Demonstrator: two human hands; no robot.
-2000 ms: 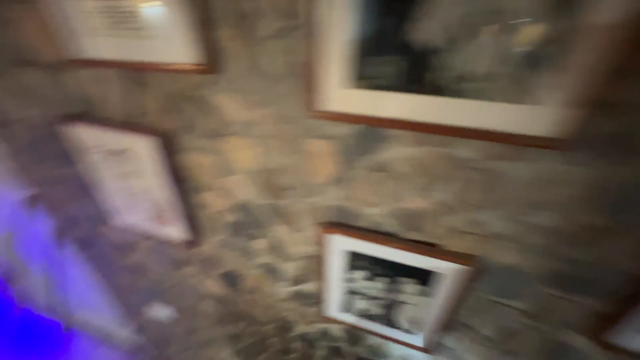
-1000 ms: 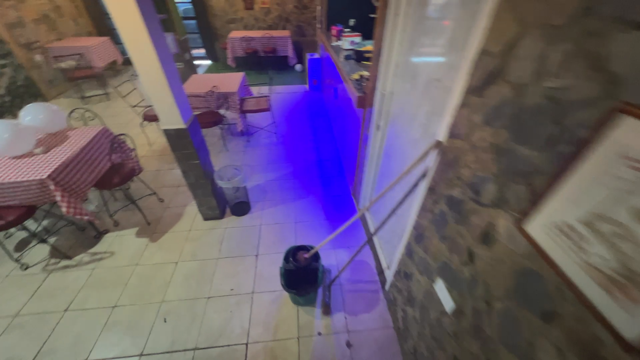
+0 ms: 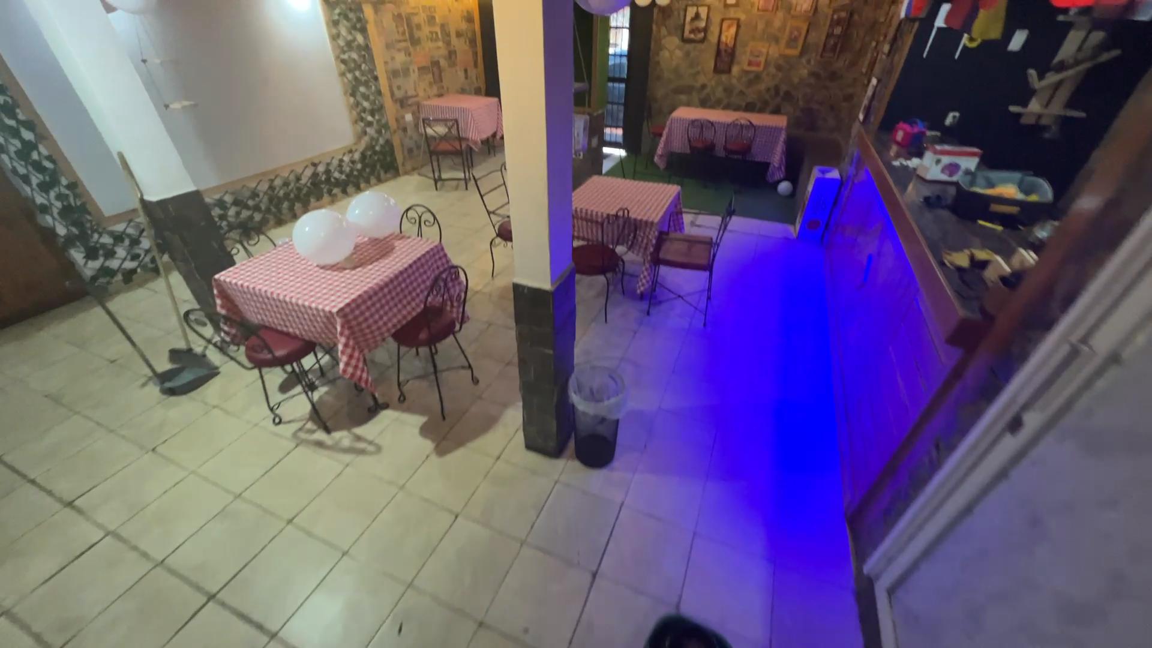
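Neither my left hand nor my right hand is in view. At the bottom edge shows the dark rim of a bucket [image 3: 686, 633], mostly cut off. A waste bin with a clear plastic liner [image 3: 597, 416] stands on the tiled floor against a square pillar [image 3: 543, 360]. On the left, two white balloons [image 3: 325, 238] rest on a table with a red checkered tablecloth [image 3: 297, 292]. Beyond that table, a broom [image 3: 153, 243] leans upright near a long-handled dustpan [image 3: 184, 378] on the floor.
Metal chairs with red seats [image 3: 427, 326] surround the tables. Another checkered table [image 3: 630, 200] stands behind the pillar. Along the right runs a bar counter [image 3: 913, 243] holding a box and a tub, blue light beneath it. A white door frame [image 3: 1008, 432] edges the near right.
The view has swung from framed pictures on a stone wall to the dining room. One second ago the bucket showed whole with long handles leaning over it; now only its rim shows.
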